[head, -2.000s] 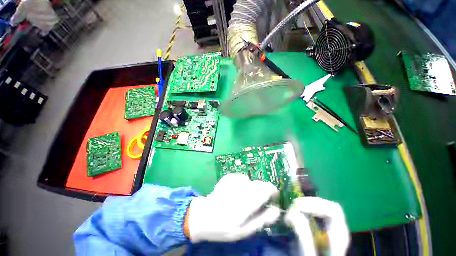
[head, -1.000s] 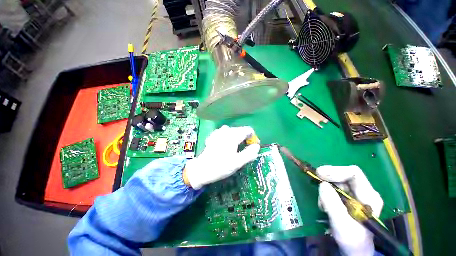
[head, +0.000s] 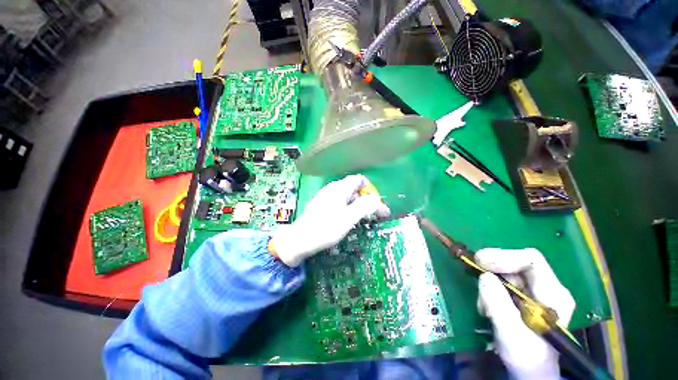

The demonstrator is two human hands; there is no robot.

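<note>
The worked circuit board (head: pixel 372 289) lies on the green mat nearest my body, its dotted green side up with a shiny right part. My left hand (head: pixel 331 219), in a white glove with a yellow patch at the fingertips, is at the board's top edge with its fingers pinched; solder wire between them is too thin to make out. My right hand (head: pixel 524 308), also white-gloved, holds the soldering iron (head: pixel 537 315) like a pen. The iron's barrel points up-left, its tip by the board's top right corner, near my left fingertips.
The fume hood (head: pixel 368 141) hangs above the mat. Spare boards (head: pixel 260 100) lie on the left, beside a black-rimmed tray (head: pixel 44 223) with two smaller boards. The iron stand (head: pixel 546 167), flat pieces (head: pixel 465 165) and a fan (head: pixel 476 59) are at right. Conveyor boards (head: pixel 623 106) lie beyond.
Since the earliest frame, the board is fully uncovered, my left hand has moved to its top edge, and my right hand has moved right with the iron. Over the last second little has changed.
</note>
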